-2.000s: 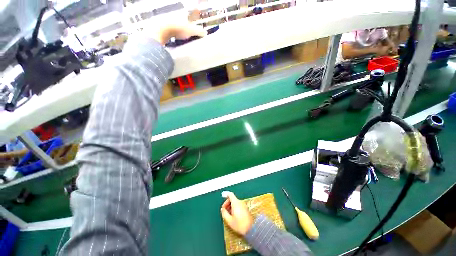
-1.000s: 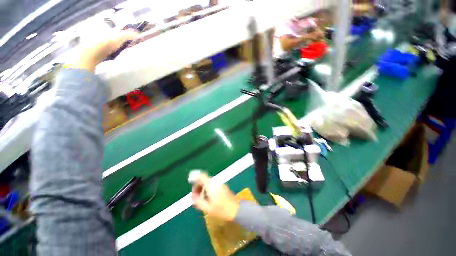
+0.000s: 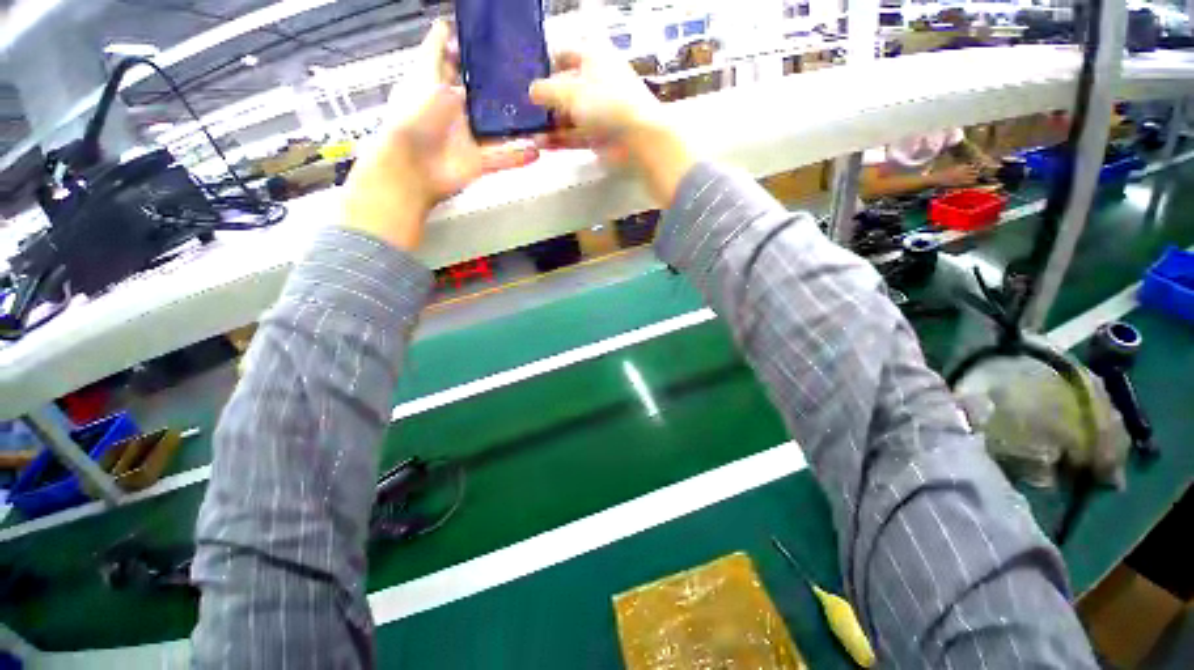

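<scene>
A smartphone is held upright at the top of the picture, above the white shelf. My left hand grips its left side and lower edge. My right hand touches its right side with the fingers. Both grey striped sleeves reach up over the belt. The yellow-brown pad lies on the green bench below. A small tool with a pale yellow handle lies beside it, partly next to my right sleeve.
Black units with cords lie on the green belt. At right are a clear bag, a black handle, a hanging black cable and a blue bin. A red tray and part of a person show farther off.
My left hand, earlier at the shelf, now holds up the smartphone. My right hand has risen from the pad to the phone. My right sleeve now covers the feeder's place.
</scene>
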